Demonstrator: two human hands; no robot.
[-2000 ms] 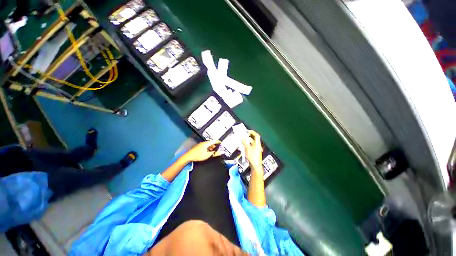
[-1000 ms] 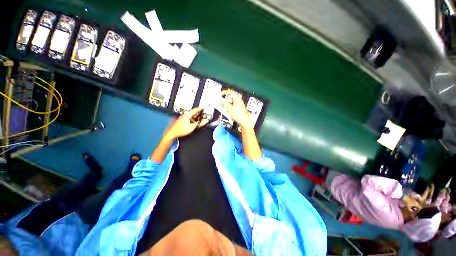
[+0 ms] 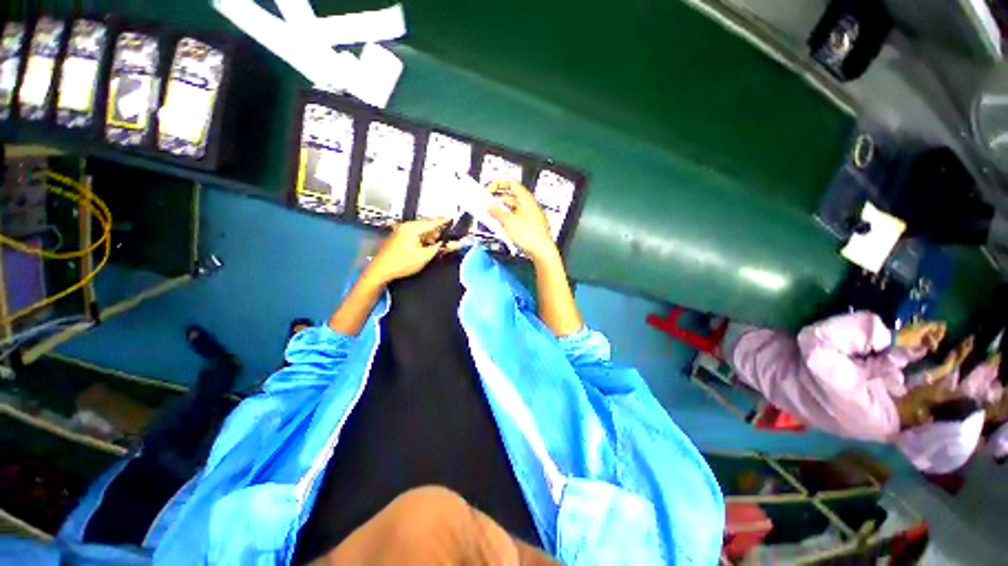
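A black tray (image 3: 416, 125) on the green bench holds several phone units side by side. The leftmost phone unit (image 3: 325, 158) shows a yellow edge. My left hand (image 3: 411, 247) is at the tray's front edge, closed on thin dark tweezers (image 3: 454, 227). My right hand (image 3: 522, 218) is over the tray's right half, holding a white strip (image 3: 482, 206) that slants over the units. The hands are close together. My right hand partly hides the fourth unit. Any small piece at the tool tip is too small to tell.
Loose white strips (image 3: 345, 69) lie crossed behind the tray. A second black tray (image 3: 227, 114) with units stands at the left. A rack with yellow cables (image 3: 97, 227) is at lower left. A person in a pink smock (image 3: 823, 370) sits at the right. A black object (image 3: 847, 39) stands at the back right.
The view has turned, so the trays run more level and sit further left and higher. Both hands stay over the same tray, with the tweezers and white strip still held.
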